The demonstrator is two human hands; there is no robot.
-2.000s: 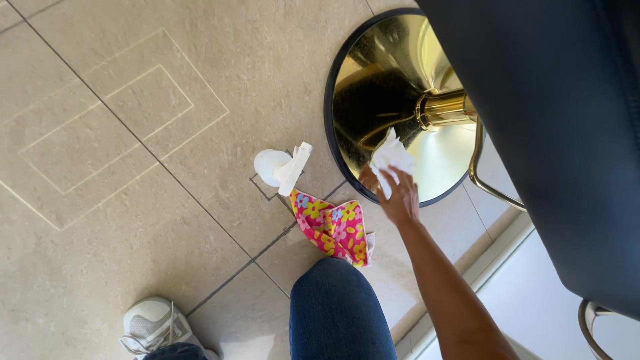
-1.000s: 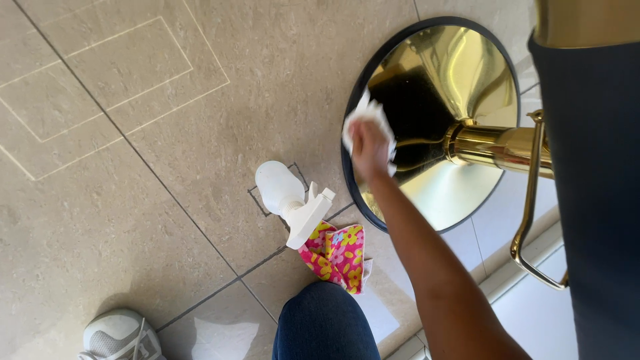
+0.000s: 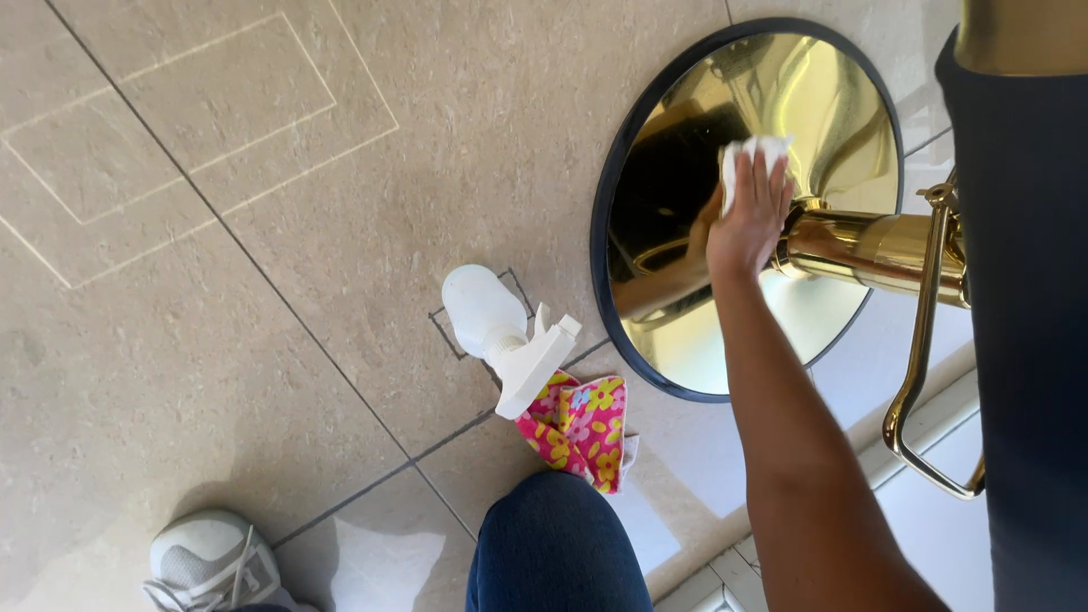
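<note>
My right hand [image 3: 750, 217] presses a crumpled white cloth or tissue [image 3: 753, 161] flat on the shiny gold round base [image 3: 671, 170] of a swivel stool or chair, just left of its gold column [image 3: 867, 246]. The base has a black rim and mirrors my hand and arm. A white spray bottle [image 3: 483, 310] with a trigger head stands on the tiled floor to the left of the base. Beside its nozzle lies a pink cloth with yellow flowers [image 3: 582, 425], near my knee. My left hand is out of view.
The black seat [image 3: 1028, 340] of the stool or chair fills the right edge, with a gold footrest bar [image 3: 918, 382] beside it. My jeans-covered knee [image 3: 557, 544] is at the bottom, and a grey-white sneaker [image 3: 212, 557] at the lower left. A white ledge [image 3: 901, 442] runs behind my forearm.
My right hand with the white cloth has moved over the base, from its lower part to its left side and then right toward the column. The view has shifted somewhat.
</note>
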